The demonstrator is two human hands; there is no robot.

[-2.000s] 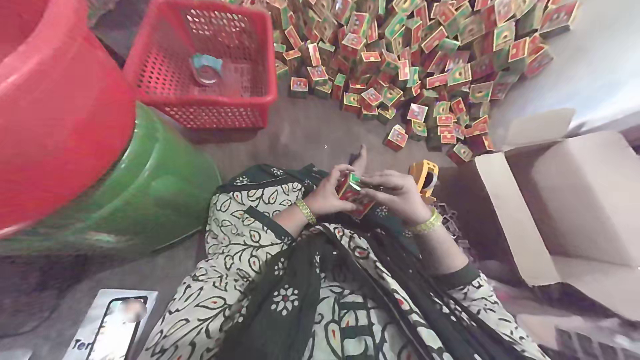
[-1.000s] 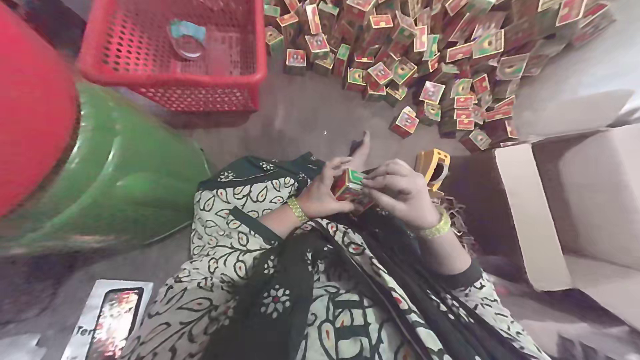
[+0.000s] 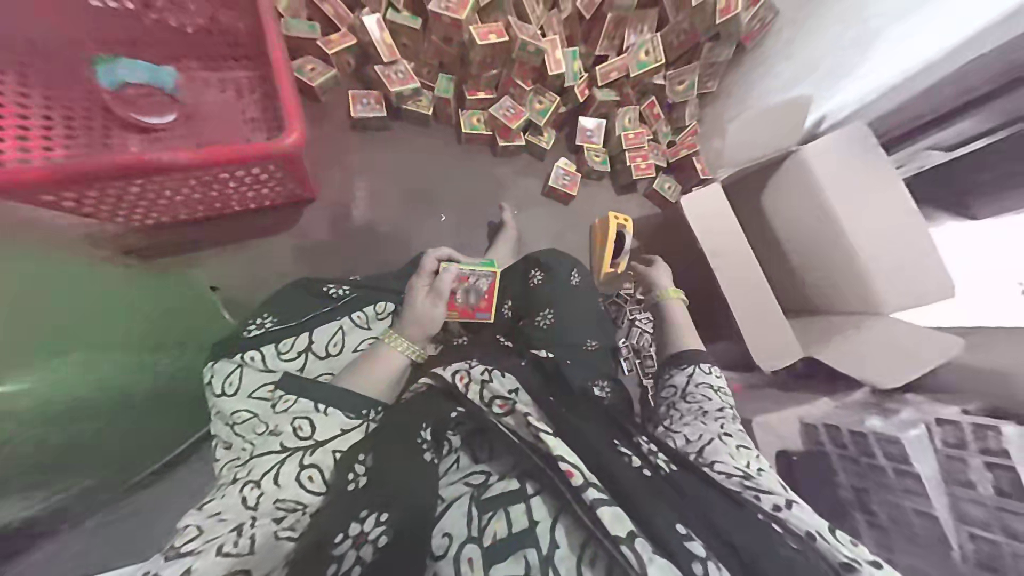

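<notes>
My left hand [image 3: 430,294] grips a small red, green and yellow cardboard box [image 3: 474,294] by its left side, above my lap. My right hand [image 3: 652,276] is off to the right with its fingers bent, beside a yellow object with a dark opening [image 3: 613,246]; whether it holds anything cannot be made out. Just below that hand, a strip of small loose pieces [image 3: 636,340] lies along the edge of my dark clothing. Farther forward, a large heap of similar small boxes [image 3: 512,112] covers the floor.
A red perforated plastic basket [image 3: 184,172] stands at the upper left, with a clear round item and blue piece inside. A large green container [image 3: 104,360] is at the left. An opened cardboard carton [image 3: 752,296] lies at the right, above a partitioned stack [image 3: 904,472].
My right hand has left the small box and moved right, to beside the yellow object. The box stays in my left hand. The view has shifted.
</notes>
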